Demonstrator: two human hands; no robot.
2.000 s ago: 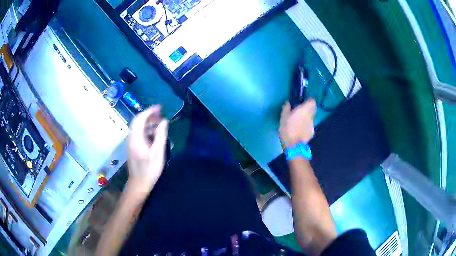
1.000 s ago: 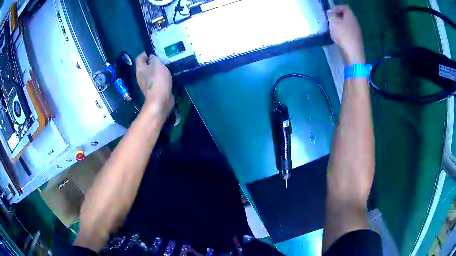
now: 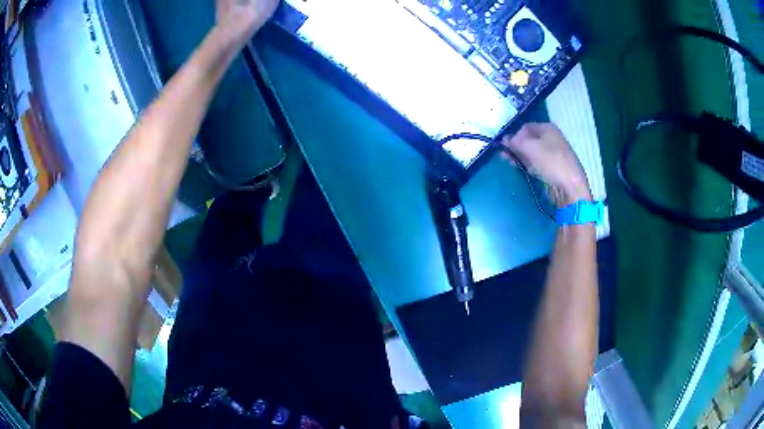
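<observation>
The open laptop base (image 3: 419, 71) lies at an angle at the top centre, with its board and one round fan (image 3: 529, 35) at the right and a bright silver area along the near side. My left hand (image 3: 245, 15) grips its left corner and is partly cut off by the top edge. My right hand (image 3: 549, 157) has its fingertips on the near right edge, where a thin black cable crosses. The black electric screwdriver (image 3: 457, 243) lies just below the near corner, bit pointing towards me.
A black mat (image 3: 503, 335) lies on the green worktop (image 3: 335, 159) below the screwdriver. At the left is a white bench (image 3: 71, 92) with an orange-edged fixture (image 3: 35, 155). A black box with a looped cable (image 3: 733, 155) is at the right.
The laptop base has turned, bringing one corner nearer me and the fan to the right. Earlier my right hand let go of the screwdriver and moved to the laptop base. My left hand moved up.
</observation>
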